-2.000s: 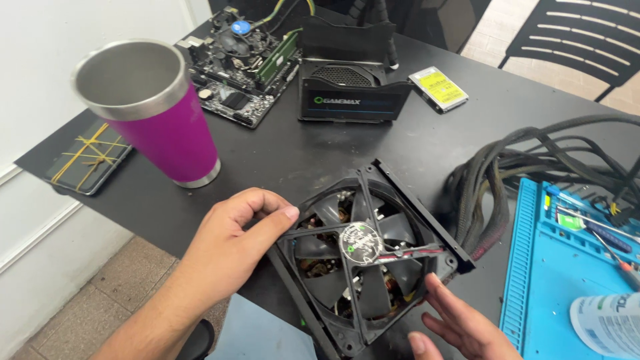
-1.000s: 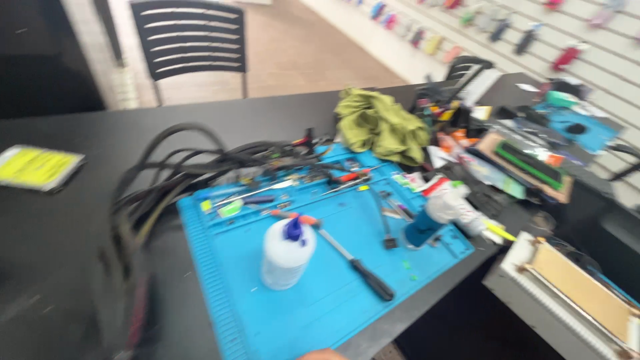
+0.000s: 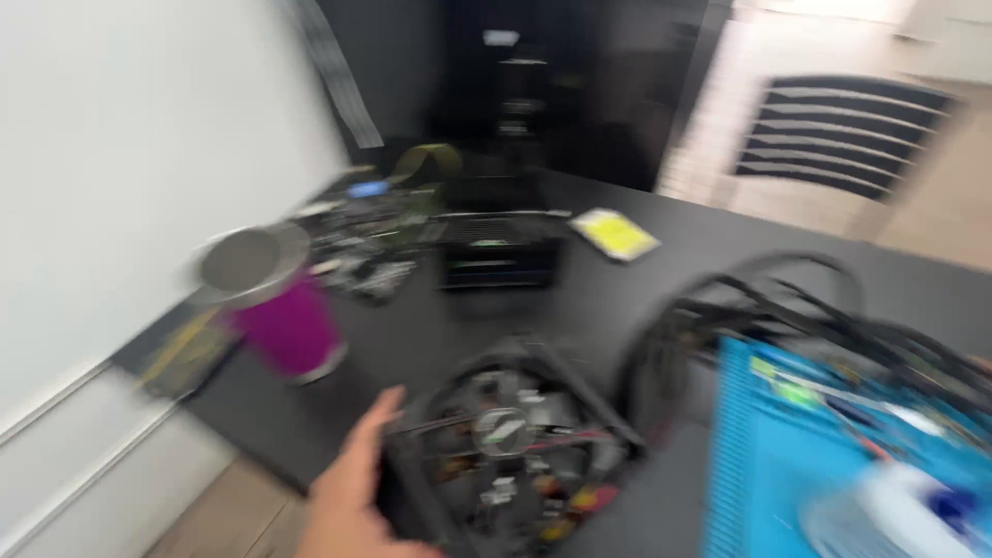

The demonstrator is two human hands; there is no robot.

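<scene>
The view is blurred. A black computer power supply with a round fan [image 3: 504, 434] lies at the bottom centre, circuit parts showing between its blades and a small red and black wire crossing it. My left hand [image 3: 360, 488] is at its left edge, the thumb or a finger pointing up along the frame; whether it grips or only touches the frame is not clear. My right hand is out of view. Beyond the fan stands a black metal housing part [image 3: 502, 263] with a vent grille. A purple tumbler [image 3: 287, 325] stands to the left.
A blurred motherboard [image 3: 368, 248] lies behind the tumbler. A drive with a yellow label [image 3: 616, 234] is at the back. Black cables [image 3: 682, 349] curve beside a blue work mat [image 3: 783, 465] holding tools and a white bottle [image 3: 891, 508]. A phone-like slab with rubber bands [image 3: 186, 349] lies far left.
The view swung right to the mat and back. My right hand, at the fan's right side two seconds ago, is out of view now. My left hand is again at the fan's left edge.
</scene>
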